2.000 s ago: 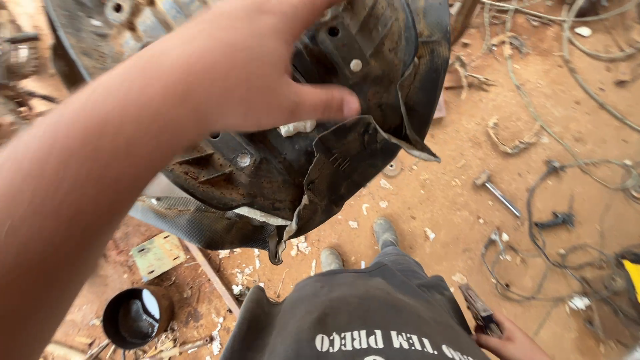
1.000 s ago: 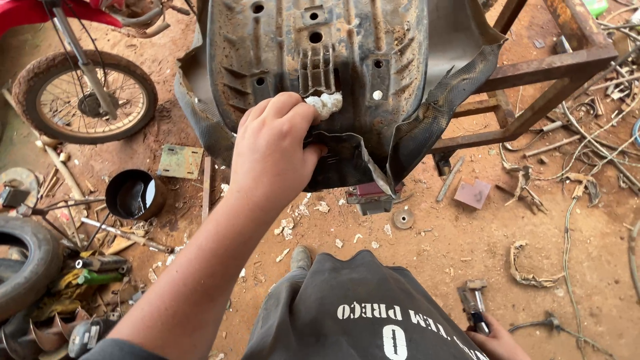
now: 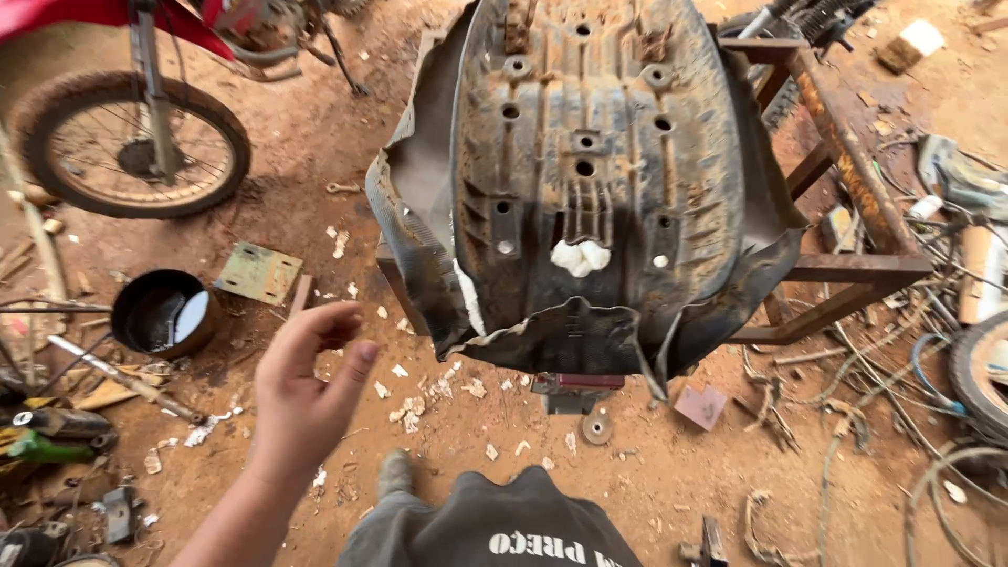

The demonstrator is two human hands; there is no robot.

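An upturned motorcycle seat base point(image 3: 587, 181), dirty and dark, lies on a rusty metal frame. Its loose black cover point(image 3: 409, 244) flares out around the edges, with a wrinkled flap along the near end. White foam point(image 3: 580, 257) shows through an opening near that end. My left hand point(image 3: 319, 378) is in the air to the left of the cover's near corner, fingers apart and holding nothing. At the bottom edge appears part of a tool point(image 3: 711, 542); my right hand is out of sight.
The rusty frame point(image 3: 858, 268) juts out at right beside tangled cords. A motorcycle's front wheel point(image 3: 134, 146) is at upper left, with a dark round pan point(image 3: 161, 313) below. Foam scraps and a round disc point(image 3: 597, 427) lie on the dirt floor.
My left hand has come off the seat's near end, where it was touching by the white foam, and moved left. My right hand, earlier holding a tool at lower right, has left the view.
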